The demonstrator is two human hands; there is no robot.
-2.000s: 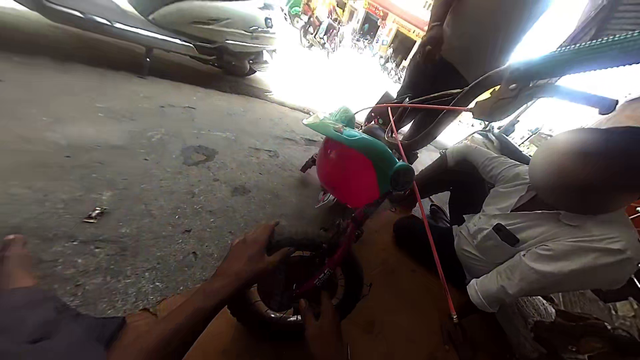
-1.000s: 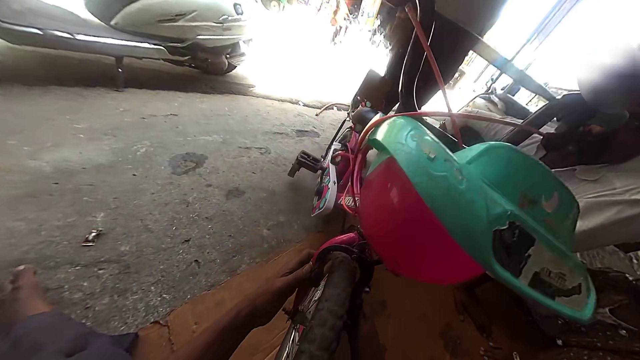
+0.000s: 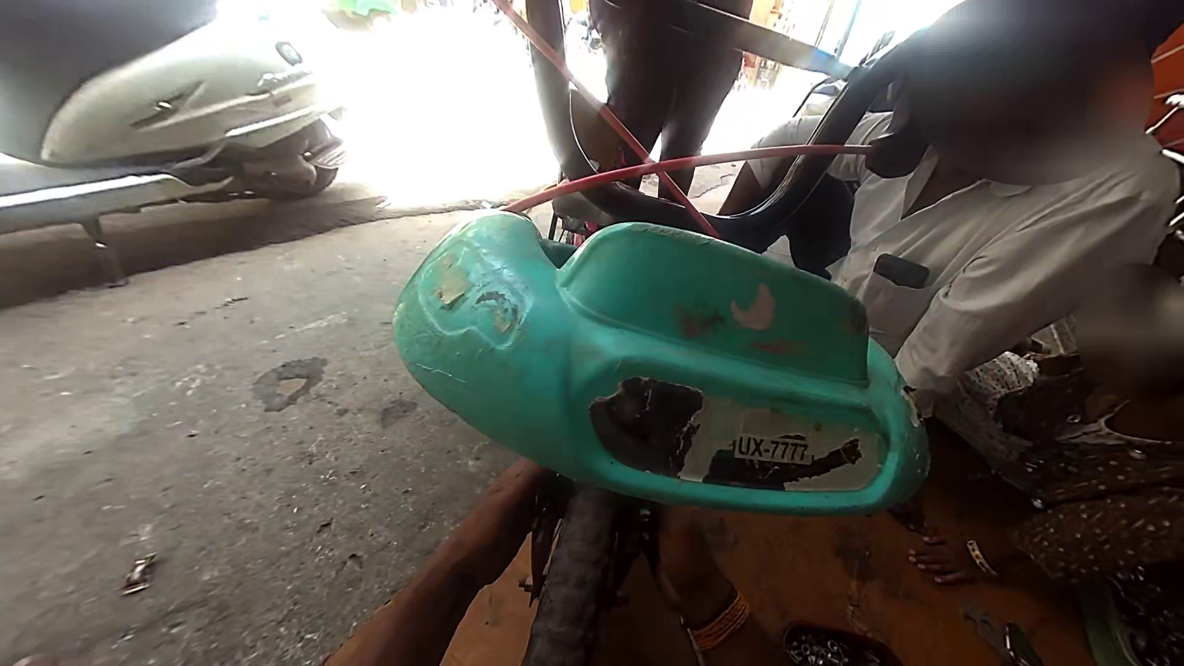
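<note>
A small bicycle stands before me. Its worn green plastic front fairing (image 3: 518, 370), with a torn sticker, fills the middle of the view. Below the fairing, the knobbly black front tyre (image 3: 578, 583) points toward me. My left forearm reaches up on the tyre's left side, and my left hand (image 3: 523, 486) is mostly hidden behind the fairing. On the right side, my right hand (image 3: 680, 536) is beside the wheel and fork, its fingers out of sight; orange threads circle that wrist. Red cables (image 3: 703, 159) cross in front of the black handlebar (image 3: 731, 227) above the fairing.
A parked scooter (image 3: 185, 102) stands at the upper left on grey pavement (image 3: 231, 388). A person in a pale shirt (image 3: 980, 250) is close at the right. A child's hand (image 3: 943, 558) rests on the brown ground mat, near a tray of small metal parts (image 3: 837, 647). Another person (image 3: 675, 83) stands behind the bicycle.
The front wheel, low and angled between my hands two seconds ago, now stands with its tread toward me. The fairing has turned; its green front faces me and its pink part is hidden.
</note>
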